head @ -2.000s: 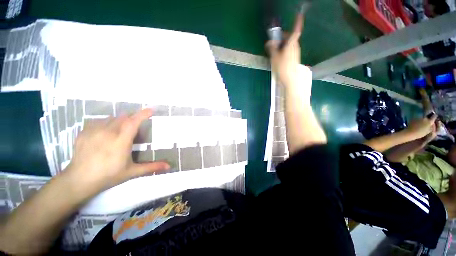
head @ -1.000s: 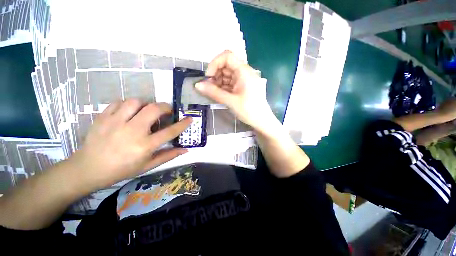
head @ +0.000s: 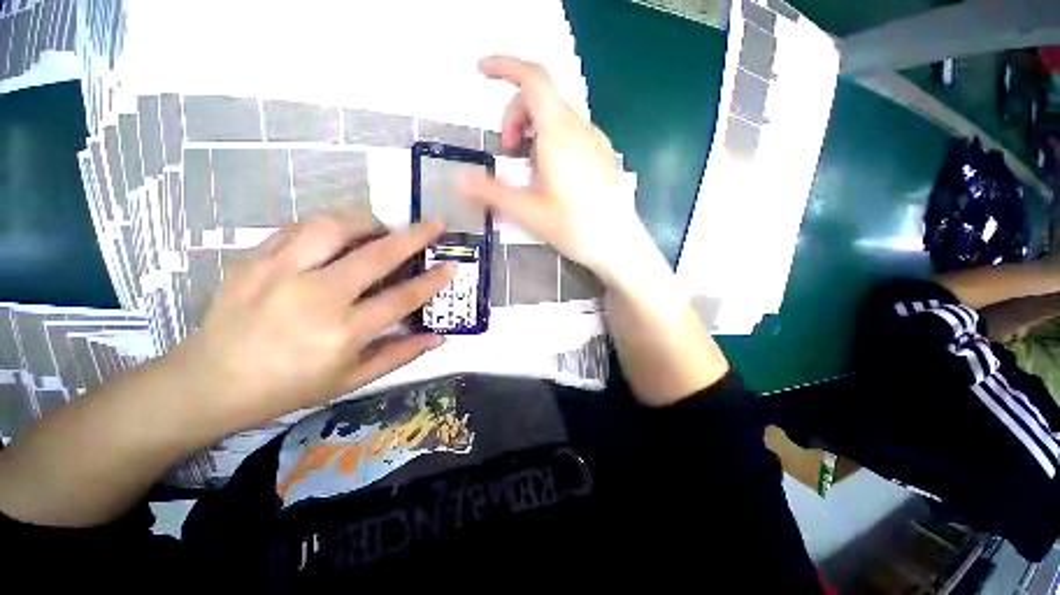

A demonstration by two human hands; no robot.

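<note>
A black keypad mobile phone (head: 466,305) lies on the stack of film sheets (head: 238,186), keys toward me. A grey screen protective film (head: 448,192) covers its screen area. My left hand (head: 314,308) lies over the phone's left edge, with fingertips on the keypad and near the lower screen edge. My right hand (head: 558,174) is at the phone's right side, its blurred thumb over the film and its other fingers raised and apart. It holds nothing that I can see.
A side stack of film strips (head: 756,174) lies to the right on the green worktop (head: 802,314). Beyond it are a crumpled black plastic bag (head: 974,209), a grey metal post (head: 930,44) and a neighbouring worker's arm and black sleeve (head: 965,407).
The film went from being pinched in my right hand to lying over the phone's screen. My right hand's fingers have opened. My left fingertips have spread toward the screen.
</note>
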